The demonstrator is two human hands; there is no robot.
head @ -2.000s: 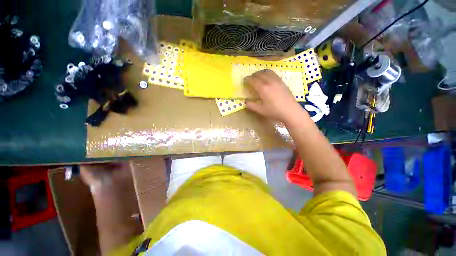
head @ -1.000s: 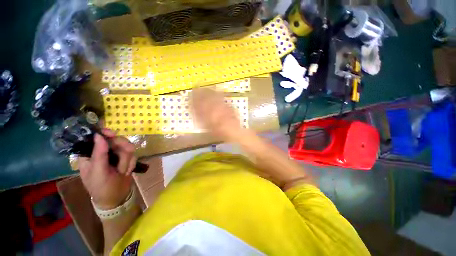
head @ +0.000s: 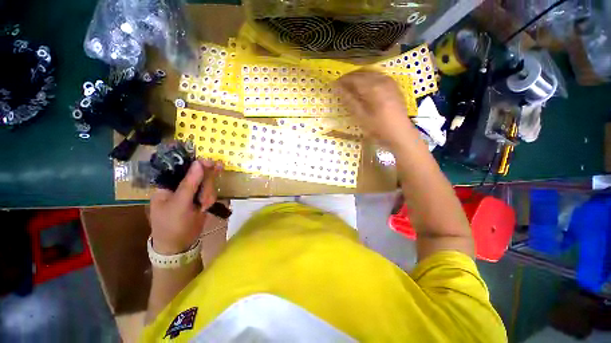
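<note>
My left hand [head: 182, 211] is shut on a bunch of black-wired round components [head: 171, 163], just left of the near adhesive sheet; dark lead ends stick out below the fist. The near sheet [head: 268, 149] is yellow, plain with dots at the left and covered with white rings at the right. Behind it lie more yellow sheets [head: 288, 90] with rings. My right hand [head: 375, 100] is over the right part of these rear sheets, blurred, fingers bent down. Whether it holds a sheet edge or a ring cannot be told.
Component bundles [head: 120, 104] and a clear bag of discs [head: 127, 30] are at the left. A spiral-patterned item [head: 328, 33] is behind. A white glove [head: 431, 120], a wire spool [head: 532, 82] and a red stool [head: 492, 228] are at the right. An open cardboard box [head: 120, 254] is below.
My left hand has come up from below the bench with the bunch and moved slightly right. My right hand has moved from the near sheet back to the rear sheets. The near sheet was laid in front.
</note>
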